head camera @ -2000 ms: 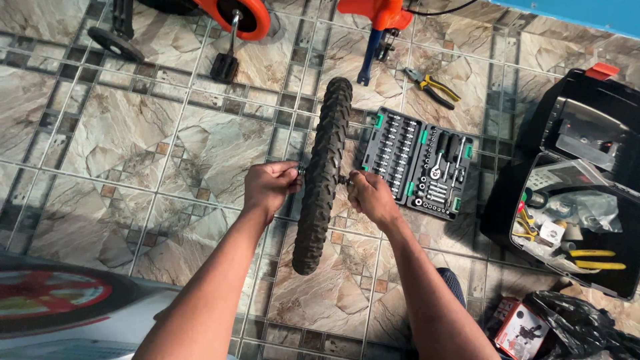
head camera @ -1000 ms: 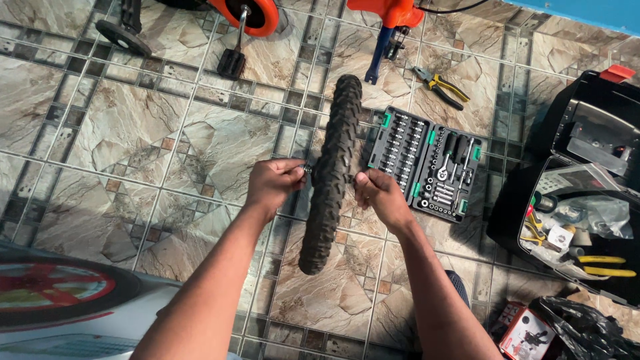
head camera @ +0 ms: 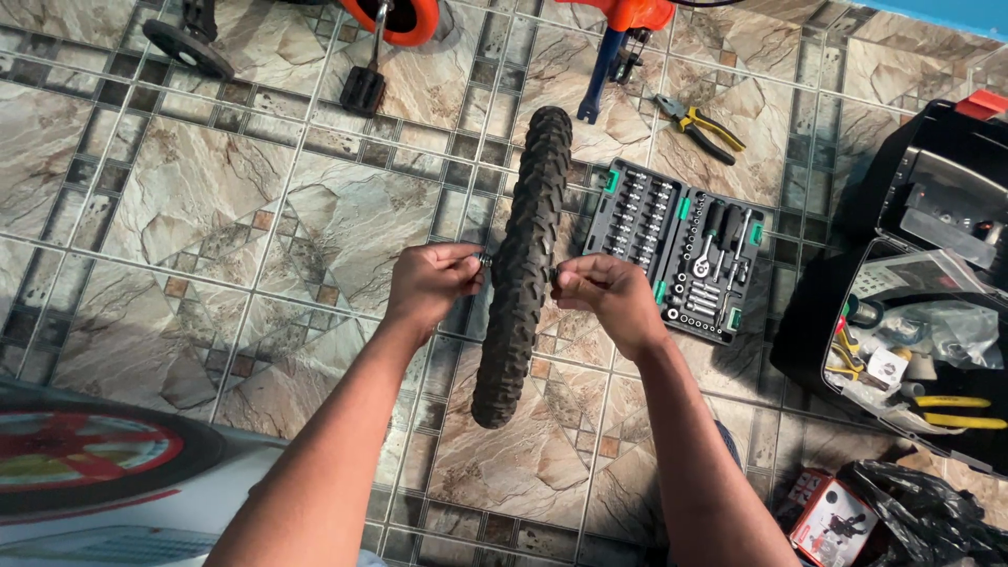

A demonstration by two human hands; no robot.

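Observation:
A small bicycle wheel with a black knobby tyre [head camera: 524, 268] is held upright, tread toward me, between my two hands. The fingers of my left hand [head camera: 433, 287] pinch the metal axle end on the wheel's left side. On the right side my right hand [head camera: 610, 299] has thumb and fingertips closed on the other axle end. The rim and hub are mostly hidden by the tyre. Just behind my right hand lies an open socket set case [head camera: 748, 276] with bits, sockets and a ratchet [head camera: 701, 266].
Combination pliers [head camera: 701, 130] lie on the tiled floor beyond the case. An orange bicycle frame with a blue fork [head camera: 605, 75], a pedal [head camera: 363, 90] and a training wheel [head camera: 187, 53] are at the top. An open black toolbox [head camera: 846, 315], a box [head camera: 835, 524] and a black bag [head camera: 929, 512] stand right.
My right fingers, spread apart a little beside the wheel a second ago, are now closed at the right axle end. My left hand stays at the left axle end.

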